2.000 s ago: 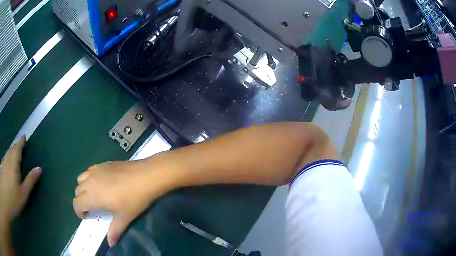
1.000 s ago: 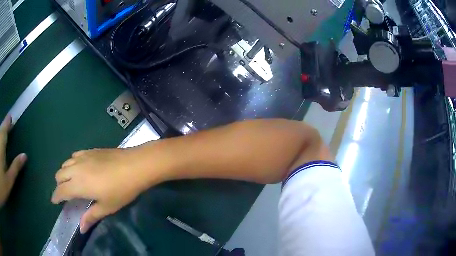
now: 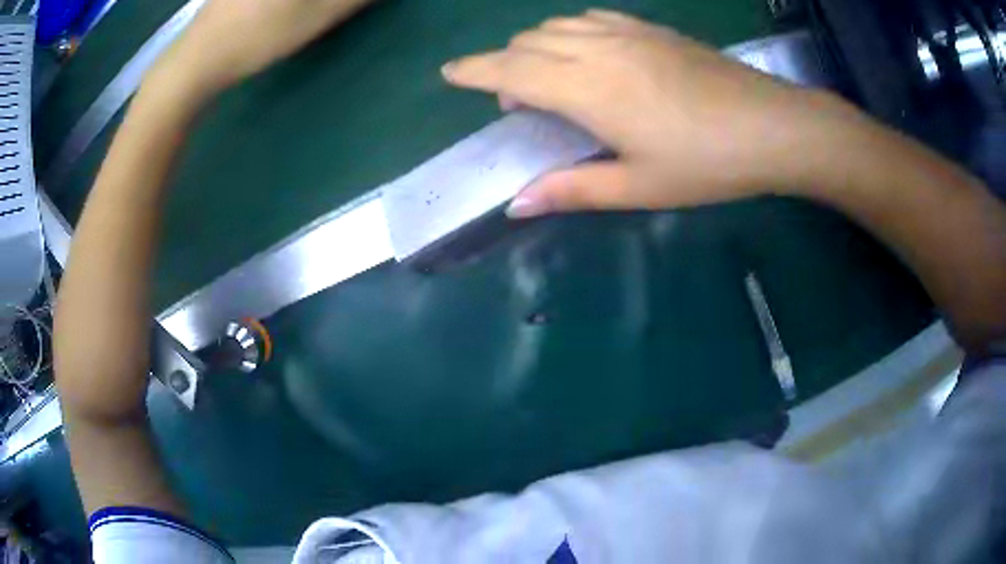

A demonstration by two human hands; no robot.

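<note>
A smooth silver block (image 3: 447, 187) with small dot-like holes lies on the long metal strip (image 3: 320, 259), its left end showing. My right hand (image 3: 651, 110) lies over the block's right part, thumb on the near side and fingers over the far side; the hand hides that part. My left arm reaches up along the left side. My left hand (image 3: 259, 39) is cut off by the top edge, so its fingers are not visible.
A shiny knob with an orange ring (image 3: 248, 344) and a bracket arm (image 3: 179, 377) stand at the left. A slim silver tool (image 3: 770, 334) lies at right on the green mat. A tiny dark piece (image 3: 537, 318) lies mid-mat. A white vented machine (image 3: 17, 165) is far left.
The view has swung left, bringing the knob and bracket into view. My left arm now reaches toward the top edge. My right hand remains on the block.
</note>
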